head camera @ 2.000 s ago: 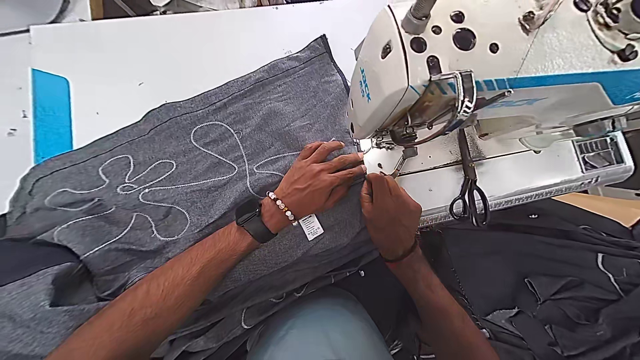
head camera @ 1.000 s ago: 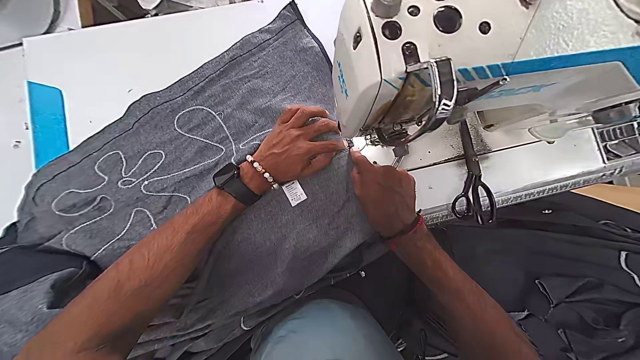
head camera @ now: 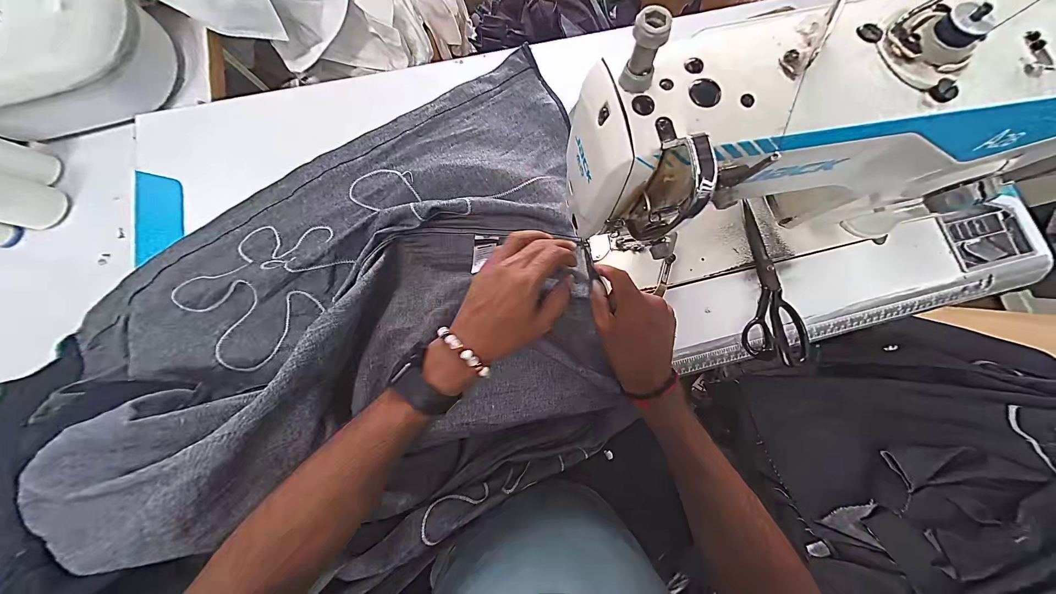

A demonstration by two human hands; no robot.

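Observation:
A dark grey garment (head camera: 272, 214) with white stitched flower outlines spreads over the white table and my lap, partly folded over itself. Its edge lies at the needle area of a white and blue Jack sewing machine (head camera: 606, 157). My left hand (head camera: 516, 297), with a beaded bracelet and a dark watch at the wrist, lies on the cloth beside a small white label (head camera: 483, 252), fingertips near the presser foot. The thumb and fingers of my right hand (head camera: 639, 330) pinch the garment's edge just in front of the foot. The needle itself cannot be made out.
Black-handled scissors (head camera: 771, 313) lie on the machine bed, right of my right hand. More dark cloth (head camera: 899, 437) is heaped at the lower right. White thread cones (head camera: 29, 186) stand at the far left, and pale cloth pieces (head camera: 355, 33) hang behind the table.
The grey cloth, flatter under my left hand before, is now folded back on itself there. The label has moved from beside my left wrist to beside its fingers. Both hands remain near the presser foot.

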